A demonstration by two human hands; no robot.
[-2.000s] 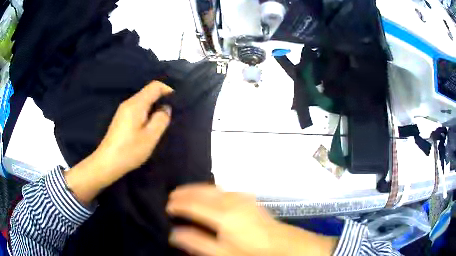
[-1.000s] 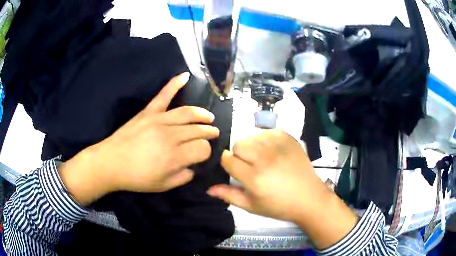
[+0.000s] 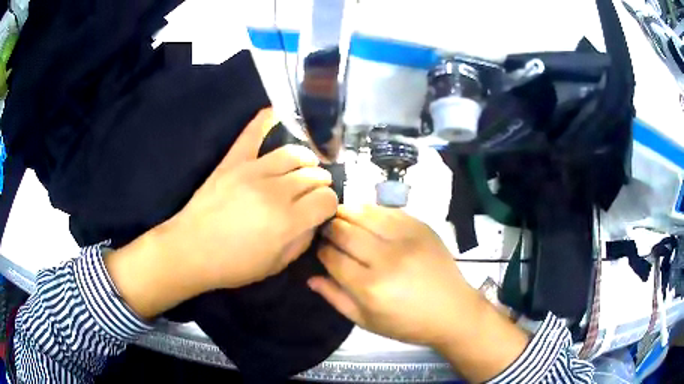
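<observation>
The black garment piece (image 3: 142,142) covers the table left of the needle area and hangs over the front edge. My left hand (image 3: 244,206) lies on it, fingers bent and holding the cloth just in front of the machine head. My right hand (image 3: 397,274) pinches the cloth's right edge, its fingertips touching my left fingertips. The white sewing machine head (image 3: 386,86) with a blue stripe stands above the hands. The shiny take-up lever guard (image 3: 322,90) hides the needle. The tension dial (image 3: 394,154) and a pale knob (image 3: 392,193) are right of it.
Black strips (image 3: 562,255) and a green band (image 3: 514,274) hang right of the needle. White angular pieces (image 3: 210,34) lie at the back left. A ruler (image 3: 375,370) runs along the curved front edge. Small black scraps (image 3: 628,257) lie at the far right.
The view has moved closer to the machine head. My right hand has come up from the front edge to meet my left at the cloth's edge. Both hands' fingers have closed on the cloth.
</observation>
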